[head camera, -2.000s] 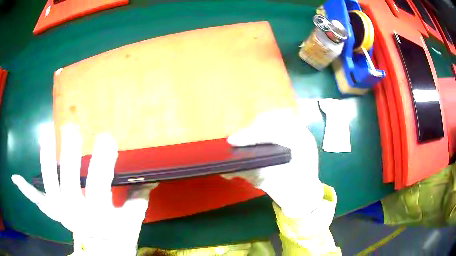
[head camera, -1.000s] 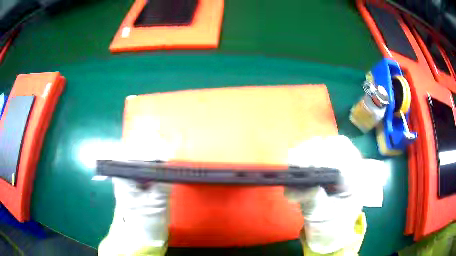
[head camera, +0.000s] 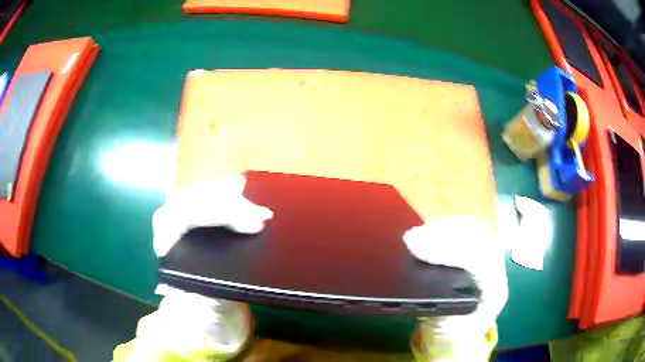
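Note:
A tablet (head camera: 318, 240) is held between both hands above the near part of the foam pad (head camera: 332, 120). Its dark glossy screen shows a red reflection and its thin side frame faces me, with small openings toward the right. My left hand (head camera: 205, 219), in a white glove, grips the left end with the thumb on the screen. My right hand (head camera: 463, 258), in a white glove, grips the right end, thumb on the screen. The fingers under the tablet are mostly hidden.
A blue tape dispenser (head camera: 566, 148) and a jar (head camera: 530, 131) stand at right, with a white cloth or paper (head camera: 530, 233) nearer. Stacked foam pads (head camera: 590, 212) bear a tablet (head camera: 628, 205) at right. Another foam pad (head camera: 67, 106) with a grey tablet (head camera: 21, 127) lies at left.
The tablet was edge-on and now tilts so its screen shows. My left hand, spread with fingers raised two seconds ago, now grips the left end. The view has shifted.

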